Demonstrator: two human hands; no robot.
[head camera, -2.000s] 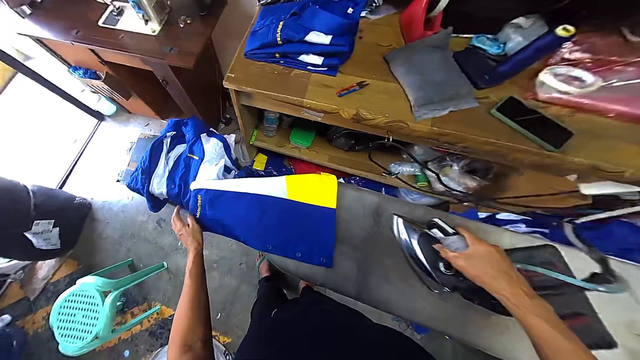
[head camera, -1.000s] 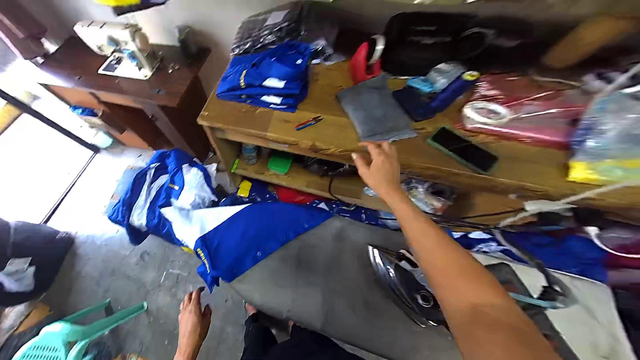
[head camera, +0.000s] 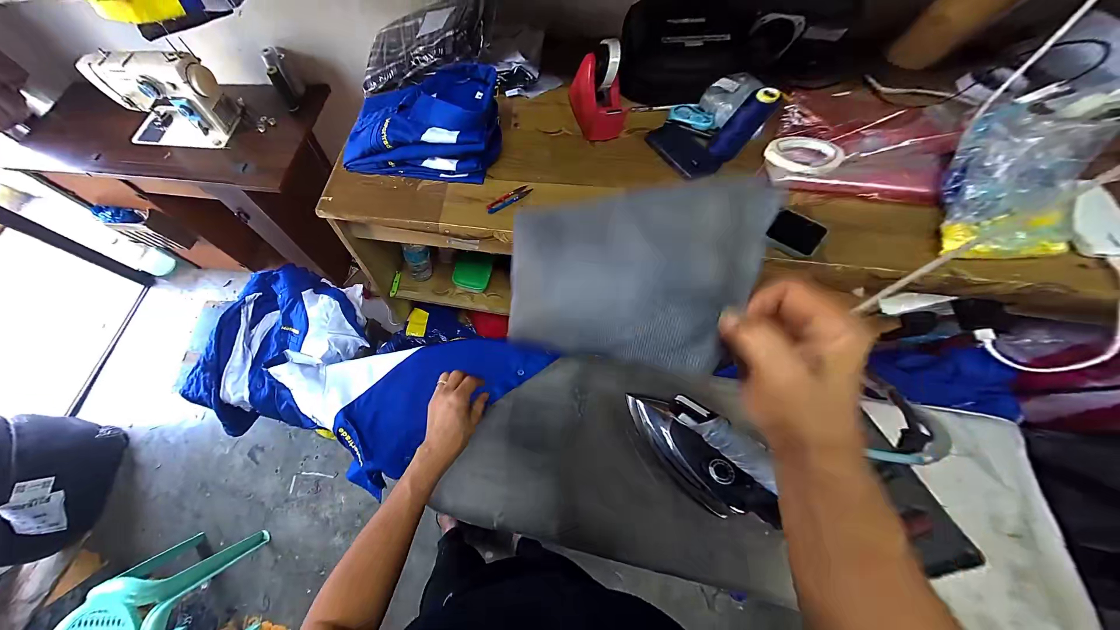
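In my right hand (head camera: 801, 359), blurred by motion, a grey cloth (head camera: 639, 271) is pinched at its lower right corner and spread in the air over the far edge of the ironing board (head camera: 542, 464). My left hand (head camera: 455, 407) rests with bent fingers on a blue and white garment (head camera: 394, 402), whose one end lies on the board while the rest hangs over the left end. An electric iron (head camera: 709, 459) lies on the board below the cloth, its tip pointing up and left.
Behind the board is a wooden bench (head camera: 437, 201) with folded blue garments (head camera: 424, 127), a red tape dispenser (head camera: 598, 96), a thread cone (head camera: 744, 122) and a phone (head camera: 796, 233). A sewing machine (head camera: 162, 96) stands at left, a green plastic chair (head camera: 131, 595) at lower left.
My right hand has left the iron and lifted the grey cloth off the bench. My left hand has moved onto the blue garment. That garment's yellow-tipped part no longer lies spread on the board.
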